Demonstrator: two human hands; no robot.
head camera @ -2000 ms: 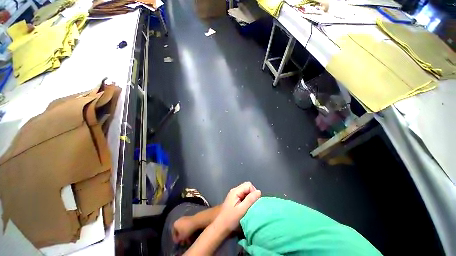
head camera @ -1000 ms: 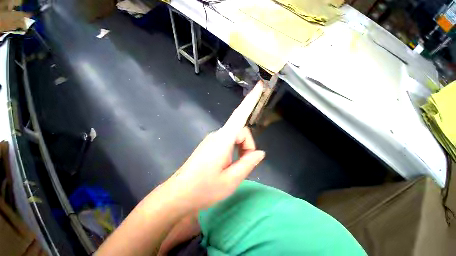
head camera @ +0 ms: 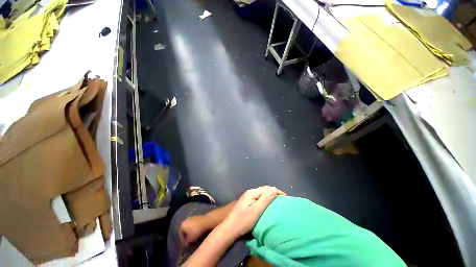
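My left hand [head camera: 254, 205] lies over the top edge of a green sleeve [head camera: 318, 232], its fingers together and curled over the cloth. My right hand [head camera: 192, 231] is a loose fist at the bottom centre, its forearm crossing under my left arm. No tool shows in it, but its inner side is hidden. Neither hand touches the work. Brown garment panels [head camera: 39, 193] lie in a folded, layered pile on the left table, with stepped cutouts at the near right edge. White pieces [head camera: 90, 245] show beside and under them.
The left table's edge [head camera: 116, 130] runs beside the aisle. Yellow-green fabric lies at the far left [head camera: 31, 44] and on the right table [head camera: 391, 55]. Blue and clear bags [head camera: 156, 167] sit under the left table. A shoe [head camera: 200, 194] shows on the dark floor [head camera: 229, 120].
My left hand was raised with a finger extended one second ago; it is now back on the green sleeve. The view swung right, then back left. The brown pile looks unmoved.
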